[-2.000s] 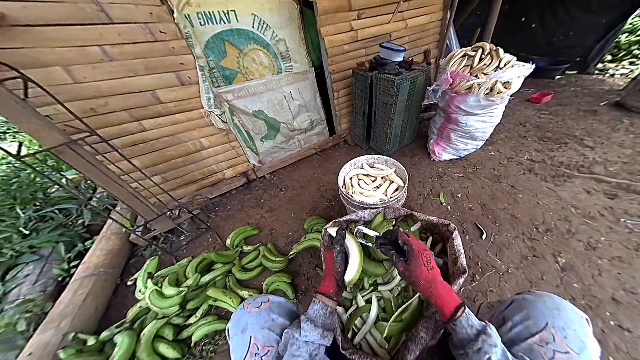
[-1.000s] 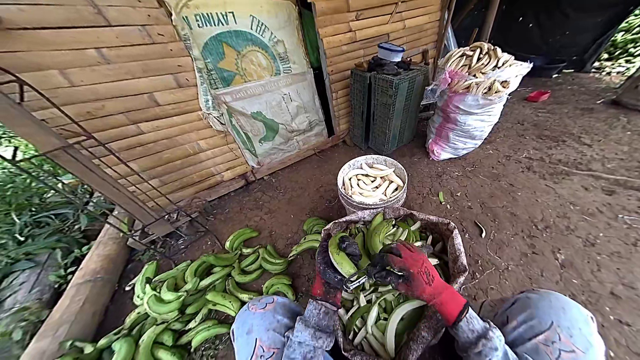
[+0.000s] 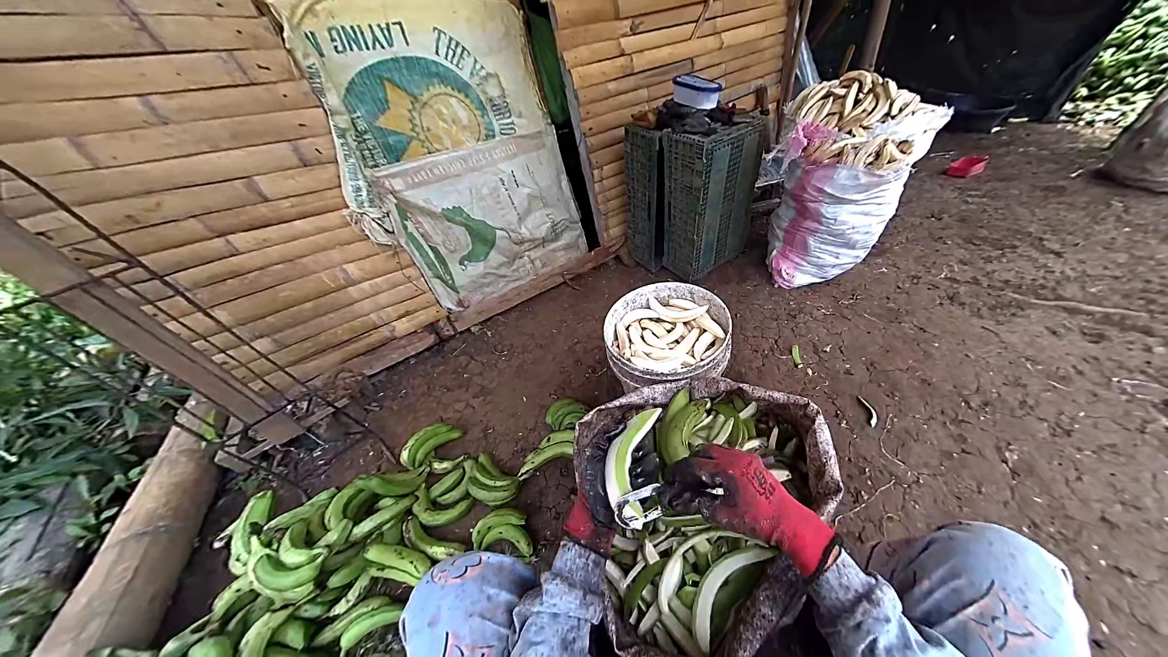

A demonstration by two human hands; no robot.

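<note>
My left hand [image 3: 598,488], in a red and black glove, grips a partly peeled green plantain [image 3: 624,456] above an open sack [image 3: 826,456]. A metal peeler [image 3: 636,507] lies against the fruit's lower end, with my right hand [image 3: 748,493], gloved the same way, closed on its handle. The sack holds green and whitish peel strips [image 3: 680,584], with several green fruits [image 3: 680,424] near its far side. Just beyond the sack stands a white bucket [image 3: 620,365] of peeled plantains [image 3: 671,333].
Unpeeled green plantains [image 3: 365,538] cover the ground at left. Behind are green plastic crates [image 3: 707,201], a full white and pink sack [image 3: 835,214] and a bamboo wall [image 3: 182,164]. A red container [image 3: 967,166] lies at back right. My knees flank the open sack.
The plantain in my left hand showed mostly green skin one second ago; now a pale peeled strip shows along it. It has also turned more upright, and the peeler is against its lower end.
</note>
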